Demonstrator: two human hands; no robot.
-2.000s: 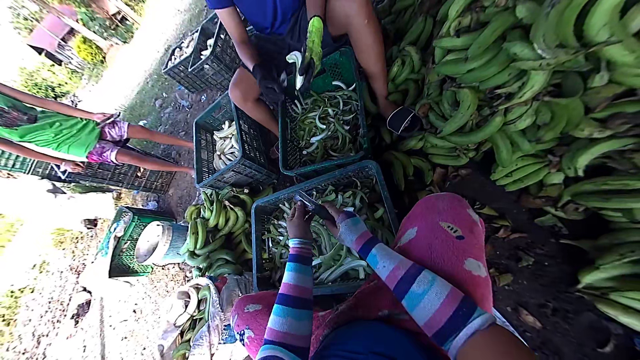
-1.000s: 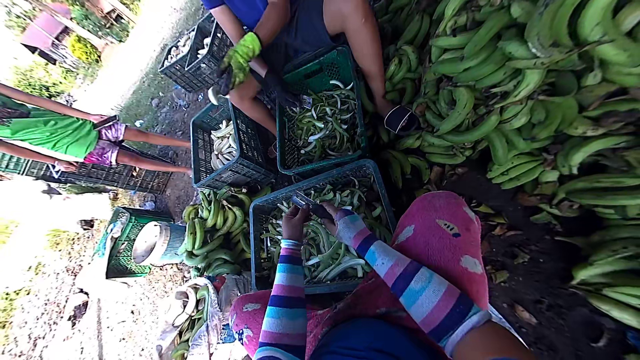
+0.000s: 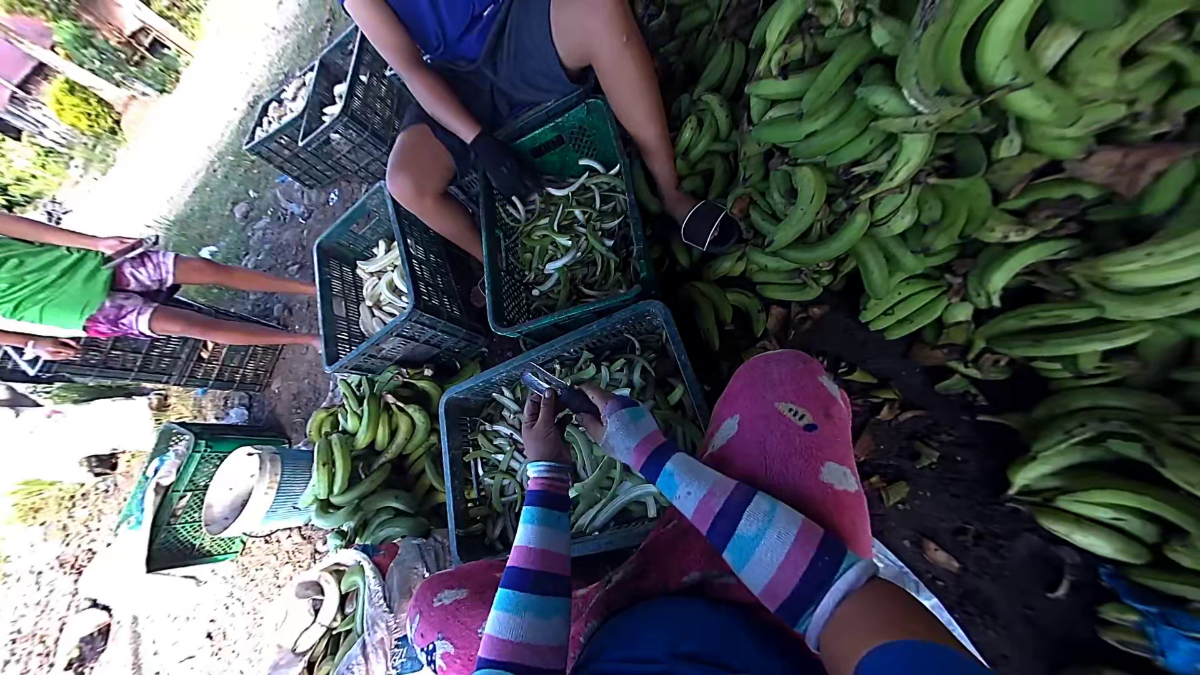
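Both my hands are above a dark plastic crate (image 3: 450, 469) that holds green and whitish banana peels (image 3: 609, 469). My right hand (image 3: 597, 412) is closed on the dark handle of a small tool (image 3: 570, 396); its exact kind is too small to tell. At the tool's metal end, the fingers of my left hand (image 3: 544, 422) are bent and touch or nearly touch it. Whether they pinch anything is unclear. Striped sleeves cover both my forearms.
A co-worker's gloved hand (image 3: 503, 167) reaches into a green crate (image 3: 623, 150) of peels. Beside it, another crate (image 3: 352, 361) holds peeled bananas (image 3: 382, 286). Green bananas (image 3: 825, 216) are heaped at the right, more (image 3: 375, 441) lie at the left. A person in green (image 3: 56, 281) stands far left.
The co-worker's green-gloved hand was raised over the crates and is now out of sight; the dark-gloved hand is at the green crate. My hands stay over the near crate.
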